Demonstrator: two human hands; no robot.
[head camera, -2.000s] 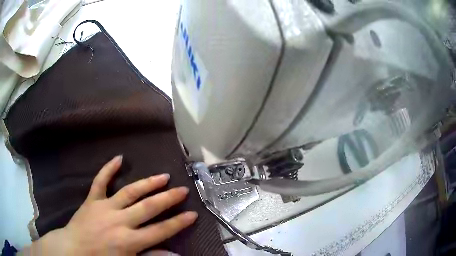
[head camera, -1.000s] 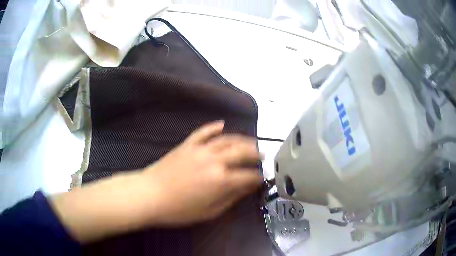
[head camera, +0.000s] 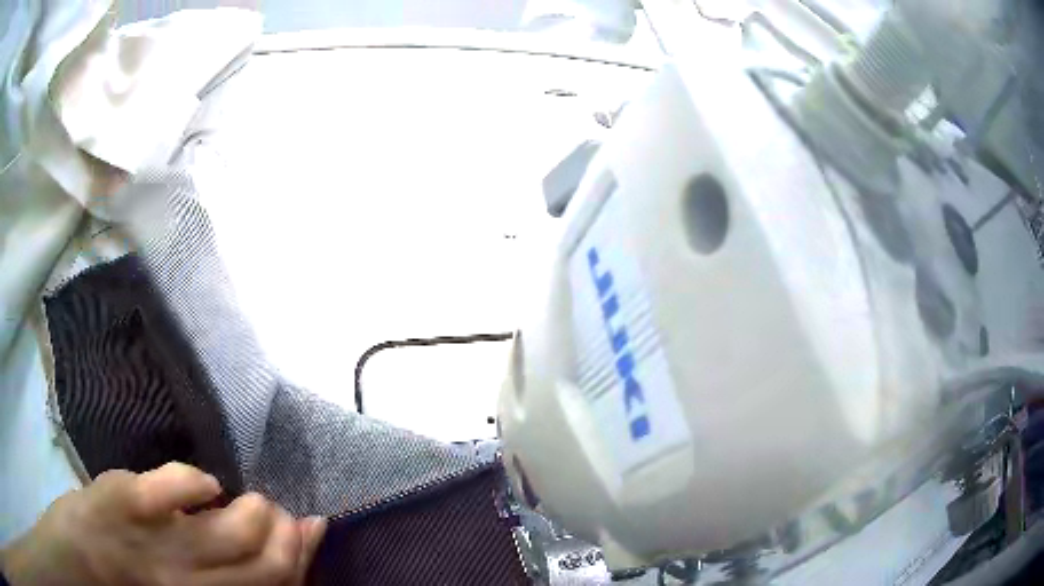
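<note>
The dark ribbed fabric panel (head camera: 418, 532) lies at the bottom centre, against the left side of the sewing machine head (head camera: 744, 378). Part of it is folded over, so its paler grey reverse side (head camera: 332, 458) shows, with another dark part at the left. My left hand (head camera: 172, 532) is at the lower left, fingers curled and closed on the fabric. My right hand is out of the picture. The presser foot and needle are hidden by the head. Some shiny metal plate (head camera: 572, 563) shows at the bottom edge.
Pale cream fabric (head camera: 149, 80) is piled at the upper left, beside the white machine table (head camera: 401, 195). A dark-outlined rounded seam (head camera: 429, 341) shows in the bed left of the head. Blurred machine parts and a hose are at the right.
The view has shifted. My left hand has gone from lying flat on the panel to gripping it at the lower left. The panel is now folded, turning up its grey side.
</note>
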